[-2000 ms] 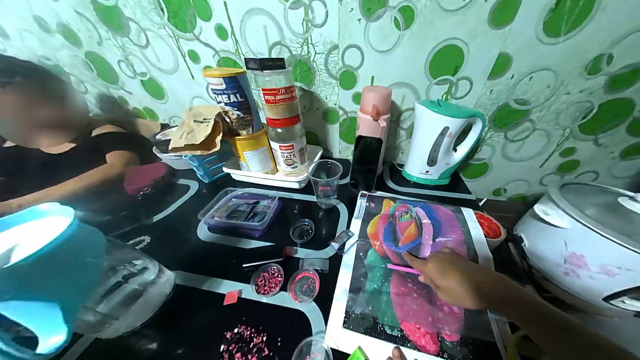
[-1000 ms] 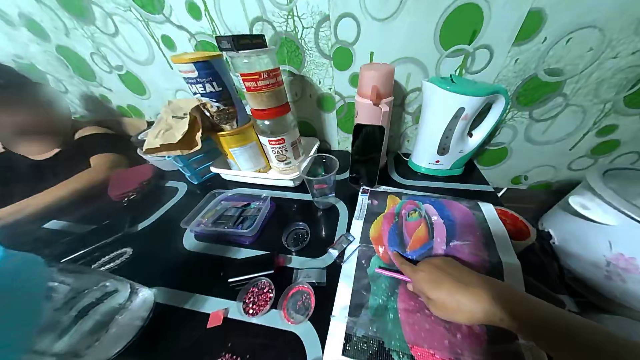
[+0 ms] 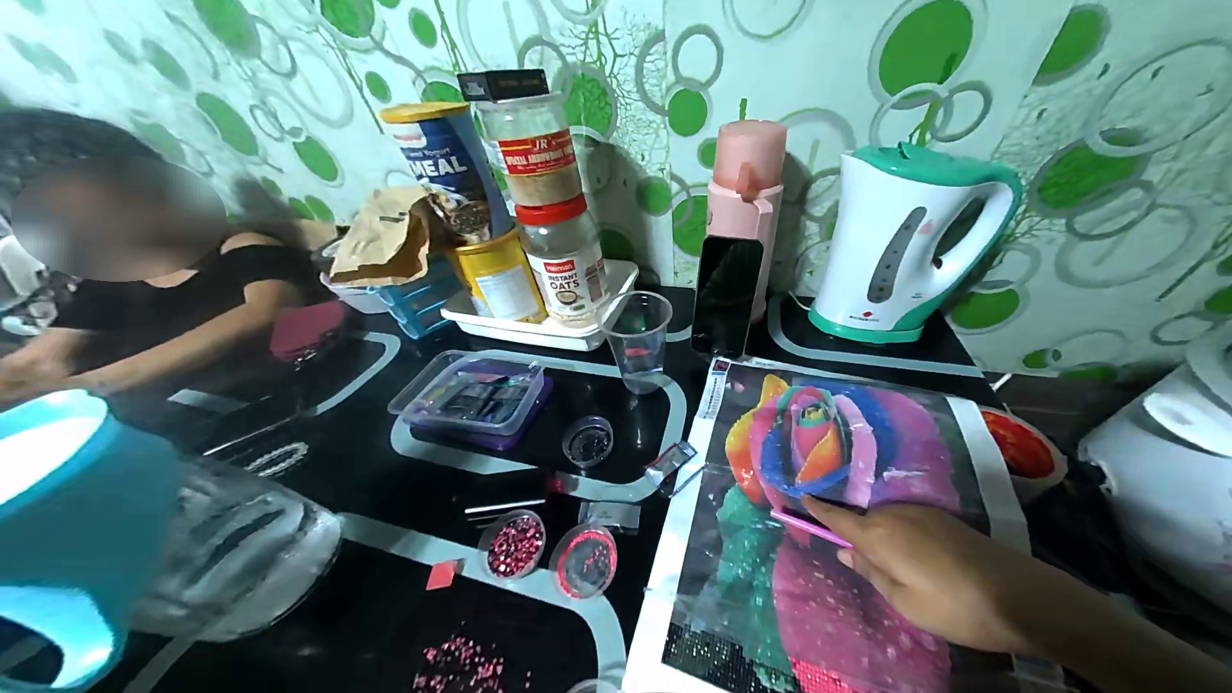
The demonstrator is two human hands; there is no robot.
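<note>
My right hand (image 3: pixel 914 568) rests on a diamond painting canvas (image 3: pixel 712 539) with a rainbow rose, its index finger touching the picture just below the blue petals. A thin pink pen (image 3: pixel 810 528) is held under that hand, its tip pointing left. Left of the canvas stand a small round cup of pink beads (image 3: pixel 514 545) and a second round cup (image 3: pixel 584 561) with pink beads around its inside. Loose pink beads (image 3: pixel 458 666) lie scattered on the black tabletop. A small red square (image 3: pixel 442 575) is beside the cups. My left hand is out of view.
A purple case with a clear lid (image 3: pixel 472 395), a plastic cup (image 3: pixel 639 337), and a phone (image 3: pixel 727 296) against a pink flask (image 3: pixel 747 192) stand behind. An electric kettle (image 3: pixel 905 245) is at the back. A blue pitcher (image 3: pixel 77 520) is front left; another person (image 3: pixel 183 318) sits beyond.
The right hand stays on the canvas near the rose; its finger sits slightly lower on the picture than two seconds ago. The view has shifted a little.
</note>
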